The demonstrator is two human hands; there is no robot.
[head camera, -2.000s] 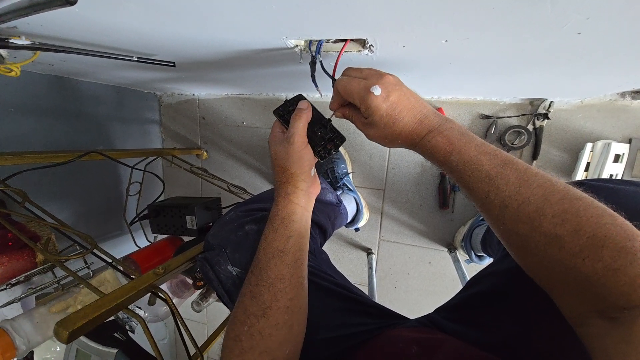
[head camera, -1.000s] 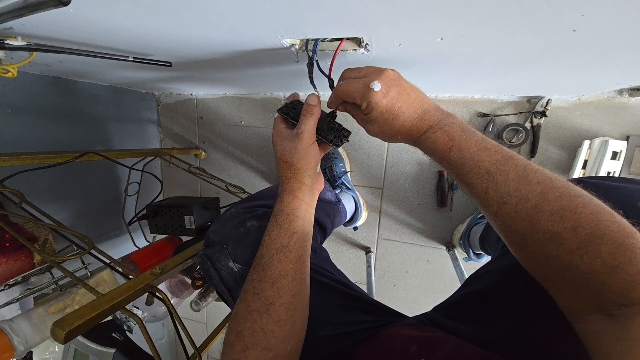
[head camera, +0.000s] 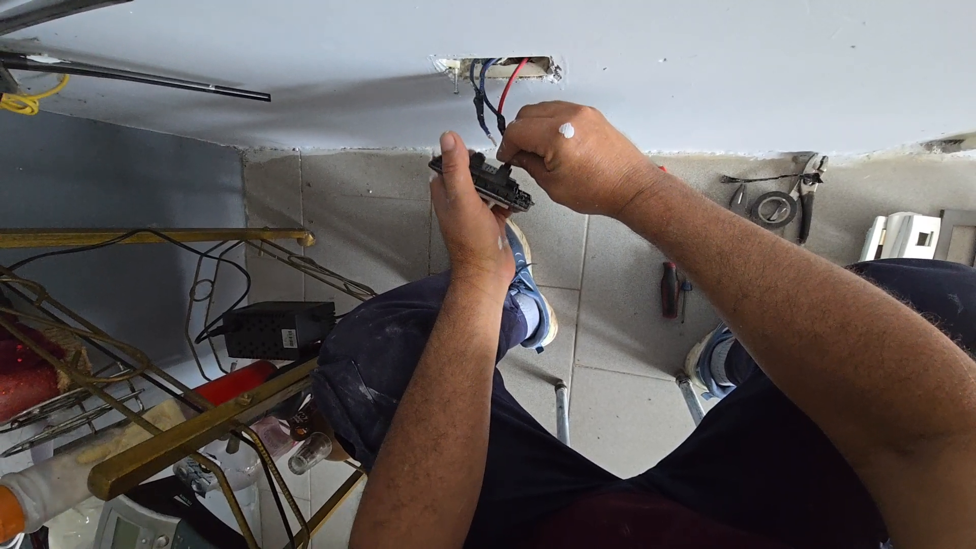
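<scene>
My left hand (head camera: pixel 473 221) holds a black electrical switch or socket module (head camera: pixel 488 183), tilted, with the thumb along its upper left side. At the module's upper right side, the fingers of my right hand (head camera: pixel 576 156) pinch a dark wire end. Above both hands a rectangular wall opening (head camera: pixel 499 69) lets out a red wire (head camera: pixel 511 88) and several dark blue or black wires (head camera: pixel 479 103) partly wrapped in black tape. One of these ends in a bare tip just left of my right fingertips. The exact contact between wire and module is hidden.
A brass-coloured metal rack (head camera: pixel 198 431) stands left, near a black perforated box (head camera: pixel 278 329) and bottles. Right on the tiled floor lie a screwdriver (head camera: pixel 669 290), black tape roll (head camera: pixel 773 209), pliers (head camera: pixel 808 198) and white plastic parts (head camera: pixel 903 236). My knees and shoes are below.
The module has turned in my left hand, whose thumb now points up along it instead of lying across its face. My right hand stays beside it, near the wires.
</scene>
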